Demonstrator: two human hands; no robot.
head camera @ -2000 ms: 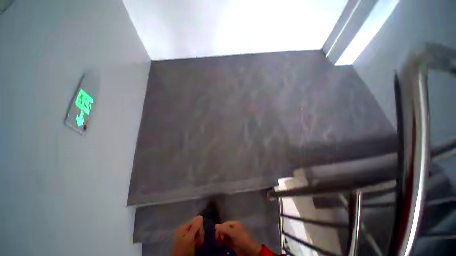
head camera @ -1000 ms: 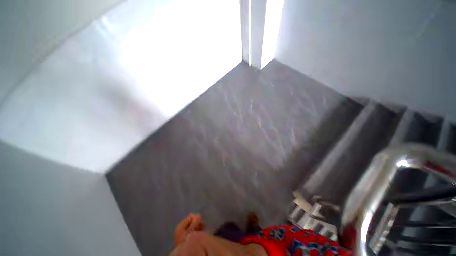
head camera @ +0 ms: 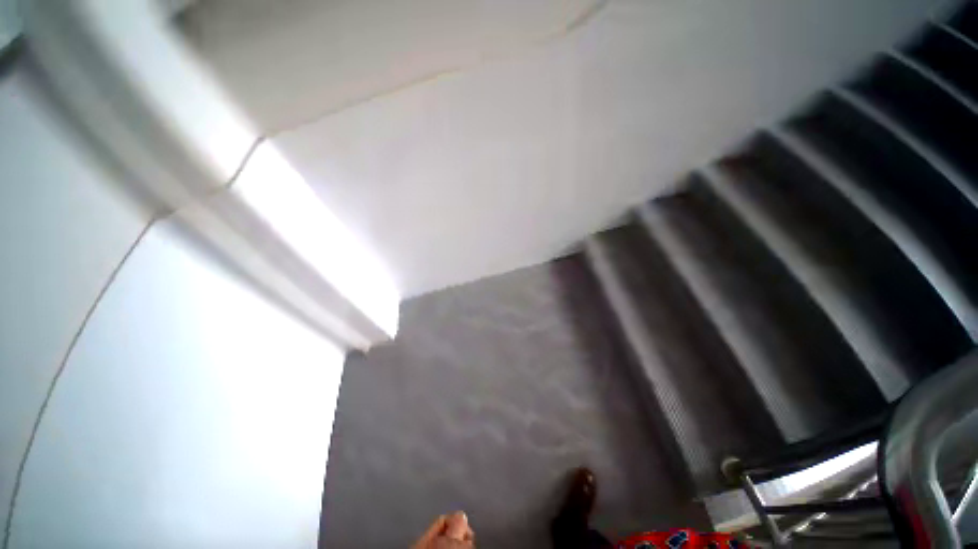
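Observation:
A hand, which looks like my left hand (head camera: 446, 530), shows small at the bottom edge and is mostly cut off. Its fingers are curled, and I cannot tell whether it holds anything. My right hand is out of the picture; only a red printed sleeve (head camera: 681, 539) shows at the bottom edge, right of centre. The grey landing floor (head camera: 461, 407) lies in front of me. A brown shoe (head camera: 581, 493) is on it.
Dark grey steps (head camera: 740, 279) with pale edges rise to the right. A shiny metal handrail (head camera: 912, 461) curves at the lower right. A pale wall (head camera: 461, 182) stands ahead, with a brightly lit corner post (head camera: 311, 247) and white wall (head camera: 204, 397) at the left.
The view has turned right, bringing the whole stair flight into sight. The green exit sign has left view. The hands have dropped towards the bottom edge, and less of the sleeve shows.

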